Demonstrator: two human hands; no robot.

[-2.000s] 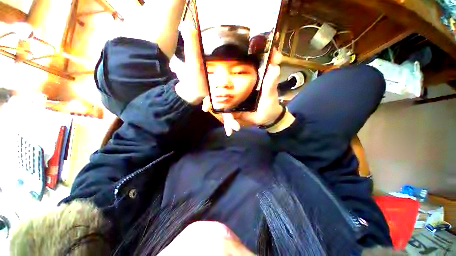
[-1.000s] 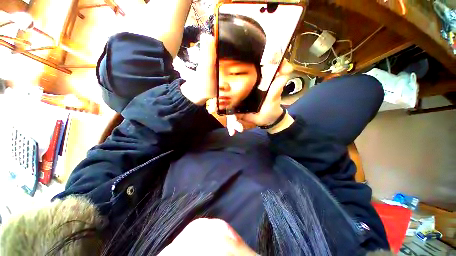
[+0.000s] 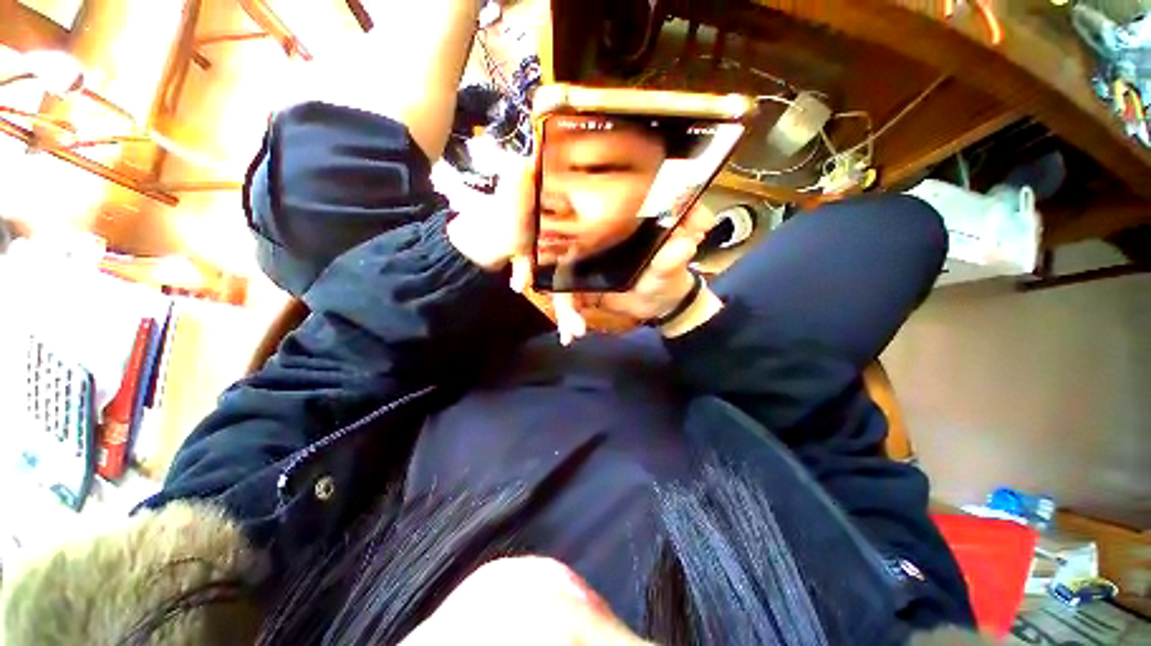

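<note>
A black glossy smartphone with a gold-brown rim is held above my lap, its screen facing me. It shows part of a face, and its top edge is tilted into view. My left hand, very bright and washed out, is at the phone's left side. My right hand, with a dark band on the wrist, holds the lower right side and corner. A fingertip shows below the phone's bottom edge. The fingers behind the phone are hidden.
Dark trouser knees rise on both sides. A wooden desk edge crosses the upper right, with pale cables below it. A white bag is at the right. A pale key grid and red spine are at the left.
The phone's top edge has come down in view and tilted, so the screen looks shorter and more of the rim shows. The face in the screen has shifted. Both hands remain on the phone.
</note>
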